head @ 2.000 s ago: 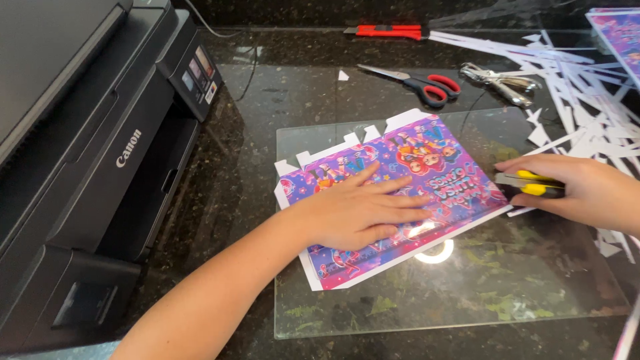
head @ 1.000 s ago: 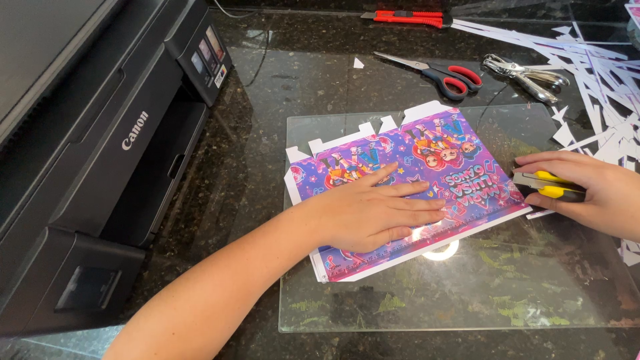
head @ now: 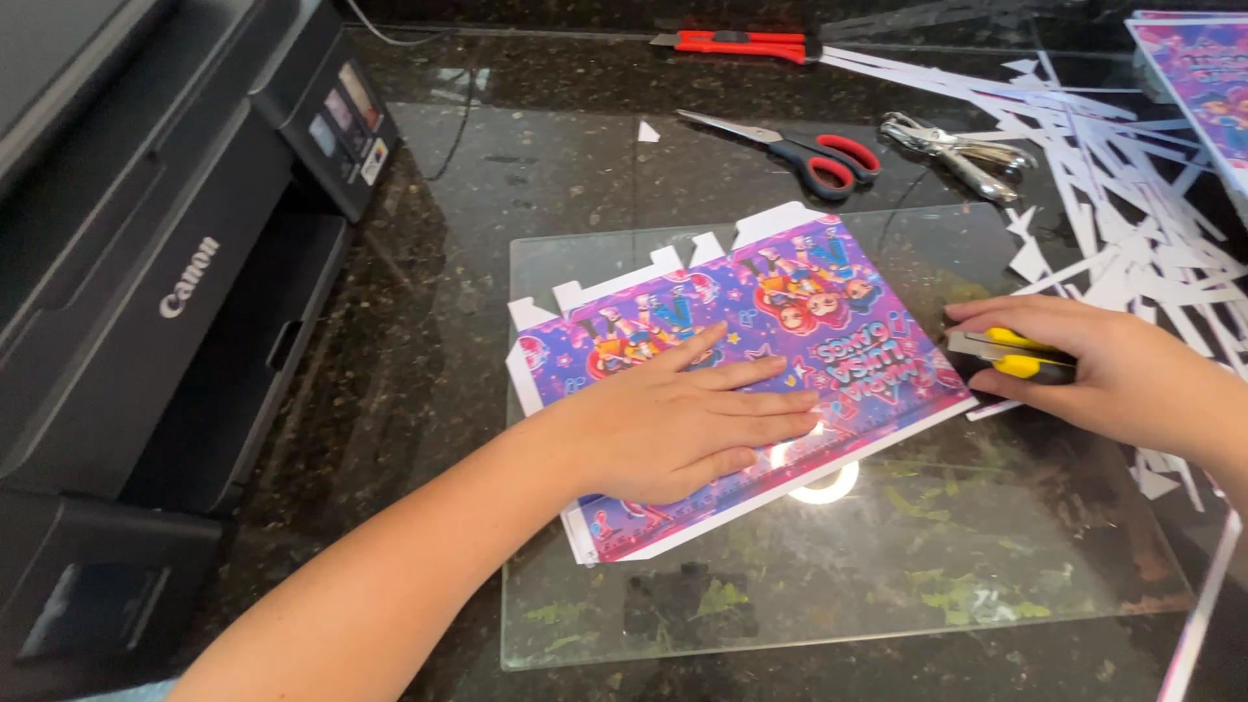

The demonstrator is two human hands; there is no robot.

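Observation:
My left hand [head: 682, 419] lies flat, fingers spread, on a purple printed paper cutout [head: 858, 322] with white tabs along its upper edge. Beneath the printed sheet is a glass plate [head: 829, 604] on the dark stone counter. A yellow and black utility knife [head: 1019, 356] is held in my right hand [head: 1082, 366], just off the cutout's right corner, its blade end toward the paper. A thin white paper strip [head: 993, 411] lies beside that corner. Part of the cutout is hidden under my left hand.
A black Canon printer [head: 185, 263] stands at left. Toward the back lie a red snap-off cutter [head: 746, 45], scissors [head: 809, 156] and a metal multi-tool [head: 955, 151]. White paper offcuts [head: 1121, 224] are heaped at right, near more printed sheets [head: 1204, 88].
My left hand stays on the printed cutout throughout. My right hand keeps hold of the knife near the same corner.

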